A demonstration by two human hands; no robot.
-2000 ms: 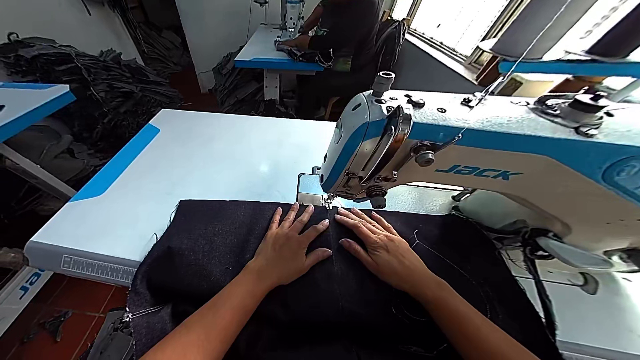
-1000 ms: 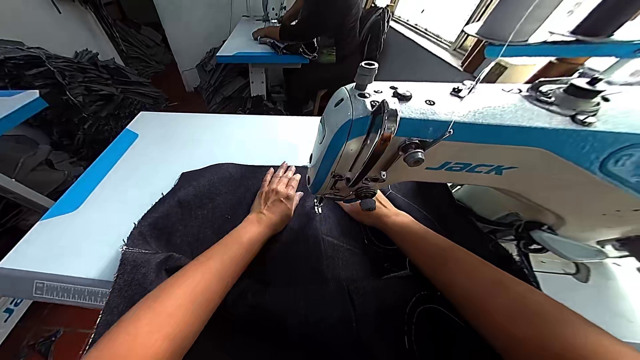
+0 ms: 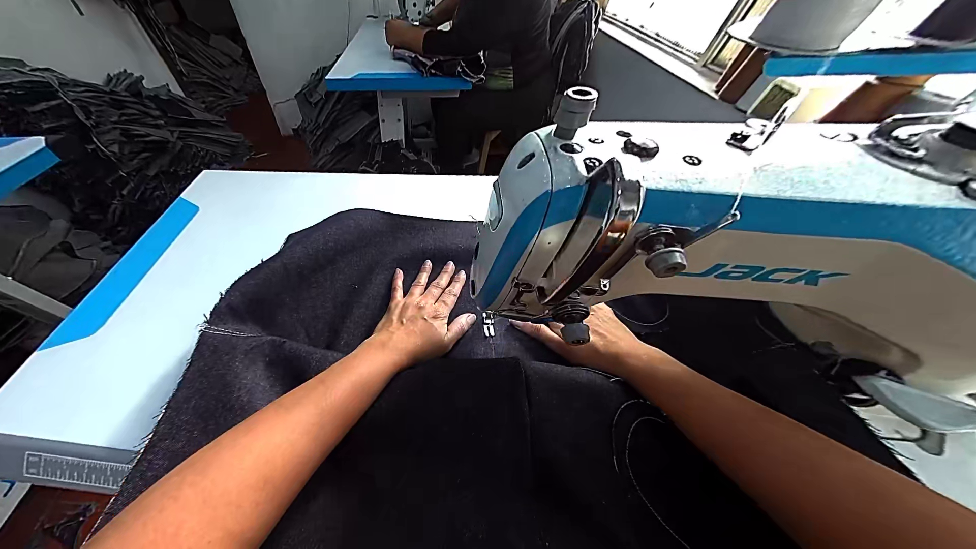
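Note:
Dark denim fabric (image 3: 450, 427) lies over the bed of a Jack sewing machine (image 3: 762, 229) and hangs toward me. My left hand (image 3: 423, 316) rests flat on the denim, fingers spread, just left of the presser foot (image 3: 489, 325). On the other side of the foot, my right hand (image 3: 598, 339) presses on the cloth, partly hidden behind the machine head's lower knob. The presser foot sits over the denim between both hands. Curved lines of light stitching show on the cloth at the right.
The white table (image 3: 252, 221) has a blue edge strip and a printed ruler (image 3: 76, 469). Heaps of dark cloth pieces (image 3: 114, 137) lie at the far left. Beyond, a person (image 3: 496, 61) sits at another sewing table (image 3: 366, 65). Thread cones (image 3: 816, 23) stand at the upper right.
The denim has moved away from me past the needle, now spreading further over the table's far part. My hands, earlier close together in front of the foot, are on either side of it.

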